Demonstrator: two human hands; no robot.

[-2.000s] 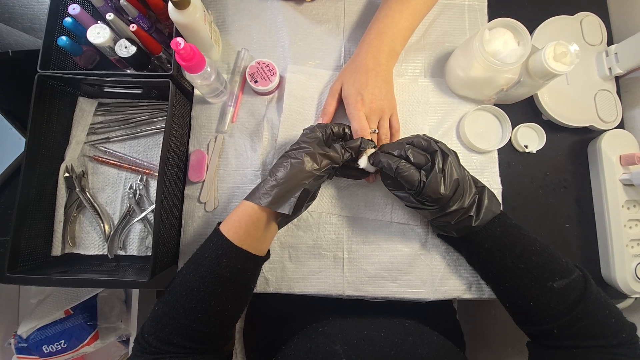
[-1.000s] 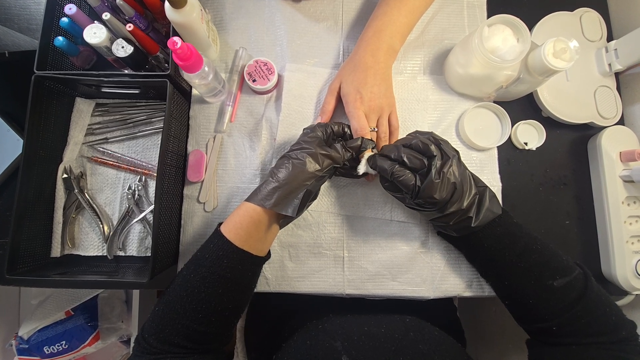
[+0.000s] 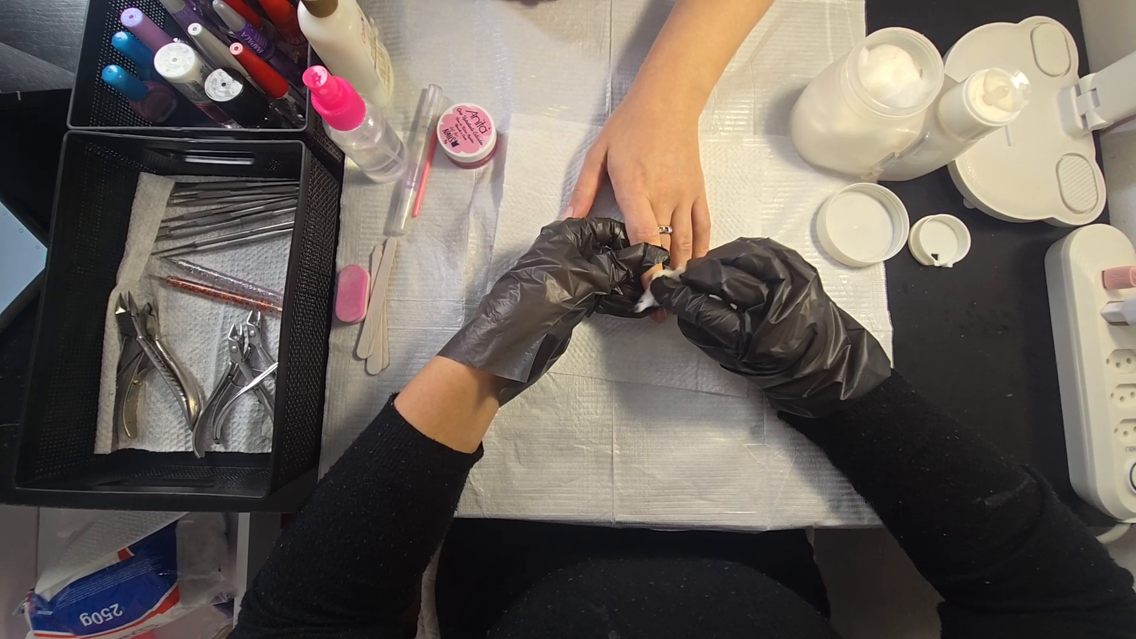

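Observation:
Another person's hand (image 3: 661,169), with a ring on one finger, lies palm down on the white disposable towel (image 3: 550,444). Loose black plastic gloves cover both my hands. My left hand (image 3: 586,275) is closed around one of that hand's fingers near its tip. Pinched in the fingers of my right hand (image 3: 763,311) is a small white cotton piece (image 3: 655,291), which touches the same fingertip. My gloves partly hide the person's fingertips.
Left: a black basket (image 3: 302,355) with cuticle nippers (image 3: 146,364) and metal tools, a spray bottle (image 3: 364,133), a pink-lidded jar (image 3: 467,133), wooden sticks (image 3: 380,306) and a pink buffer (image 3: 352,294). Right: a cotton jar (image 3: 861,115), a bottle (image 3: 963,124), two caps and a power strip (image 3: 1096,355).
My right hand has shifted slightly at the fingertip, and the cotton has changed its angle. My left hand and the other person's hand have stayed nearly in place.

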